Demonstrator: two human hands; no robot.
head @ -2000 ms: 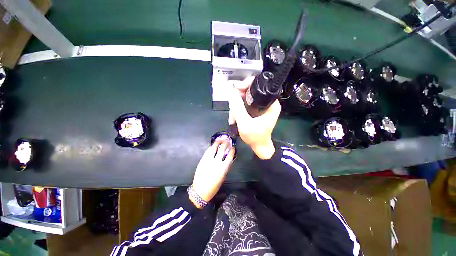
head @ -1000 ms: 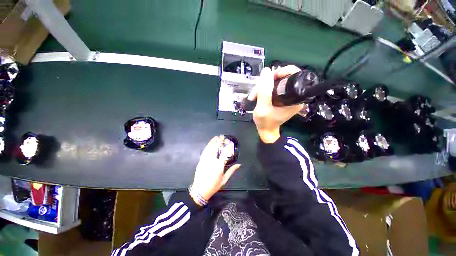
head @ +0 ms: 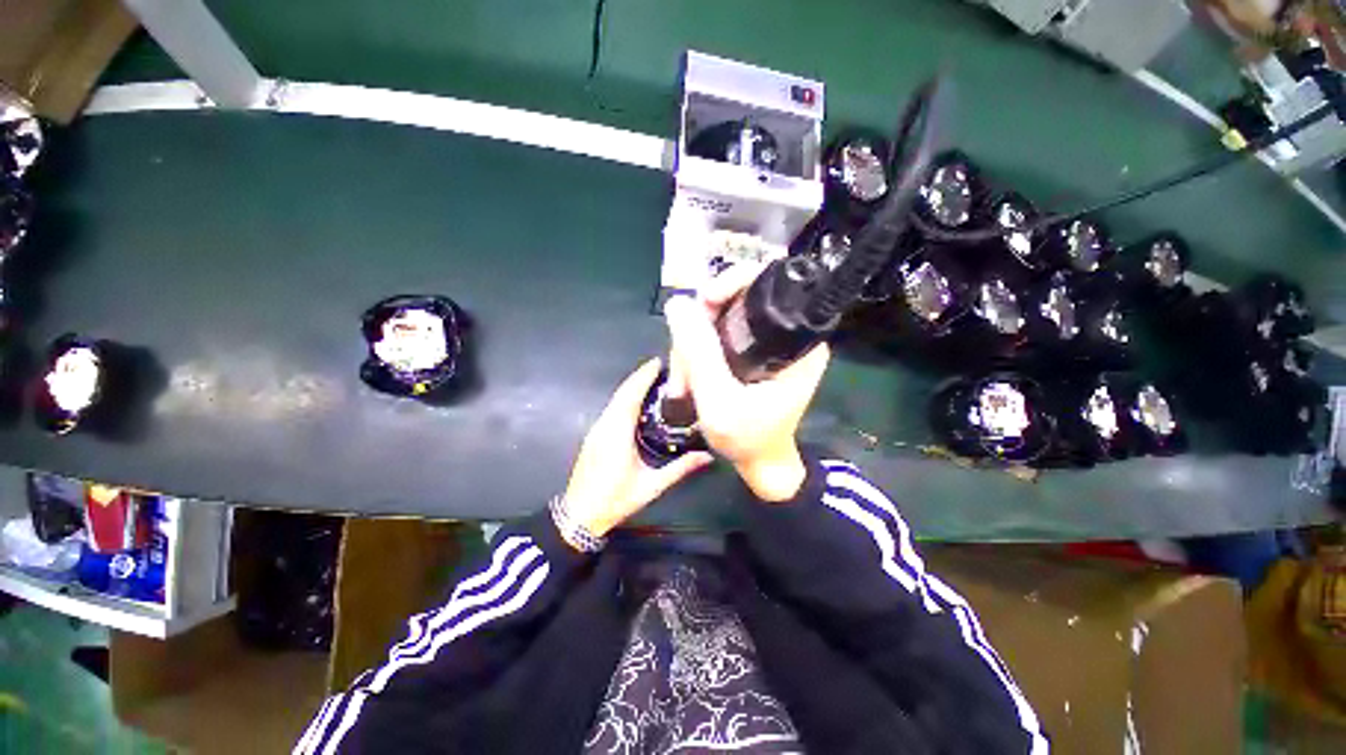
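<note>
My right hand (head: 750, 398) is closed around a thick black electric screwdriver (head: 780, 313), tilted, with its lower end over a round black lamp head (head: 667, 432) on the bench. My left hand (head: 614, 454) grips the left and near sides of that lamp head. My right hand covers most of the lamp head's centre and the screwdriver tip, so their contact is hidden. The light grey screw feeder (head: 750, 196) stands just behind my right hand.
Two lamp heads stand at left, one nearer (head: 415, 345) and one farther (head: 73, 381). Rows of lamp heads (head: 1001, 415) stand at right on the green bench mat (head: 266, 251). A white drawer (head: 198, 568) and a brown carton (head: 1070, 634) are below the bench edge.
The screwdriver and my right hand have moved from the feeder's near end down and left over the lamp head. My left hand now wraps the lamp head's side. The camera view has shifted.
</note>
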